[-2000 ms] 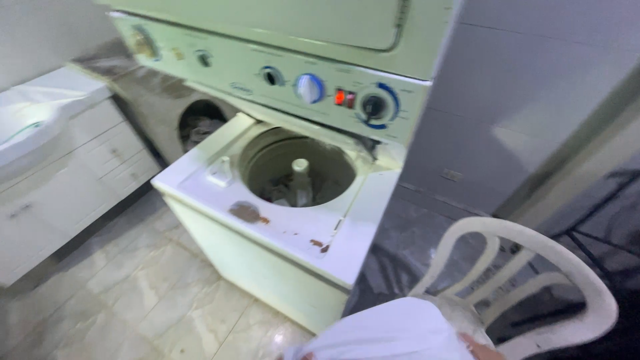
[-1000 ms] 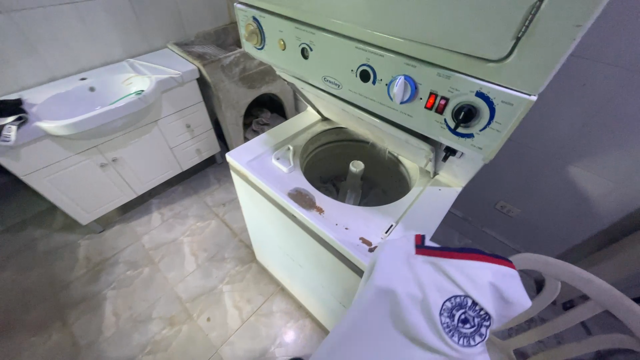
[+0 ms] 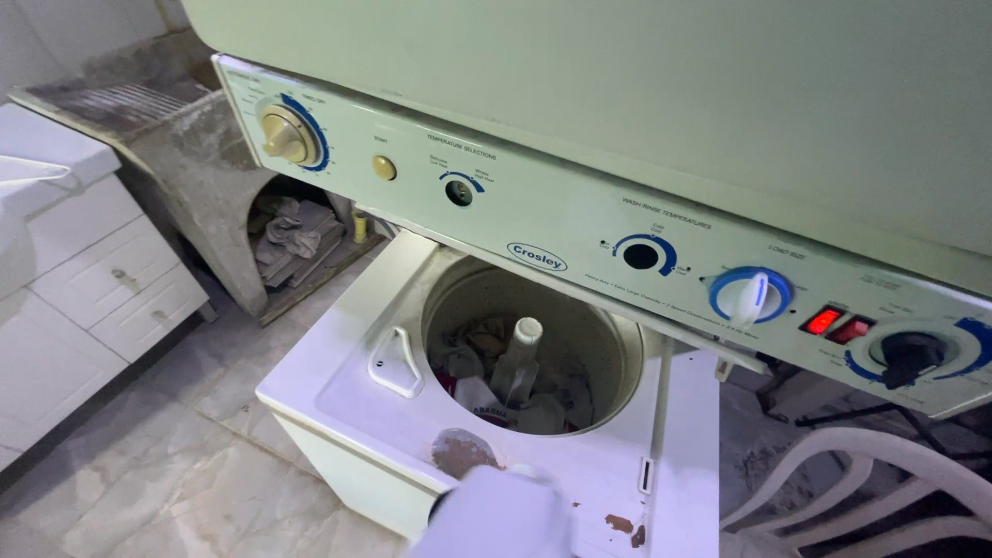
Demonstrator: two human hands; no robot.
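A white top-loading Crosley washing machine (image 3: pixel 356 434) stands uncovered, its drum (image 3: pixel 535 310) holding crumpled clothes (image 3: pixel 542 411) around a central agitator (image 3: pixel 515 356). At the bottom edge a blurred white cloth (image 3: pixel 496 515) reaches over the washer's front rim. Neither of my hands can be seen; whatever holds the cloth lies outside the view or behind it. Above the drum runs the control panel (image 3: pixel 558 232), with a white knob (image 3: pixel 750 297), a black knob (image 3: pixel 911 356) and a lit red switch (image 3: pixel 823 319).
To the right stands a white plastic chair (image 3: pixel 860 449). On the left are a white cabinet (image 3: pixel 85 287) with drawers and a stone laundry sink (image 3: pixel 194 155), with rags (image 3: pixel 291 232) in the opening below it. The dryer body (image 3: pixel 620 93) overhangs the washer.
The white garment with a navy and red trim and a round emblem, held up at the lower right a second ago, now shows only as a blurred white cloth at the bottom. The view has moved closer.
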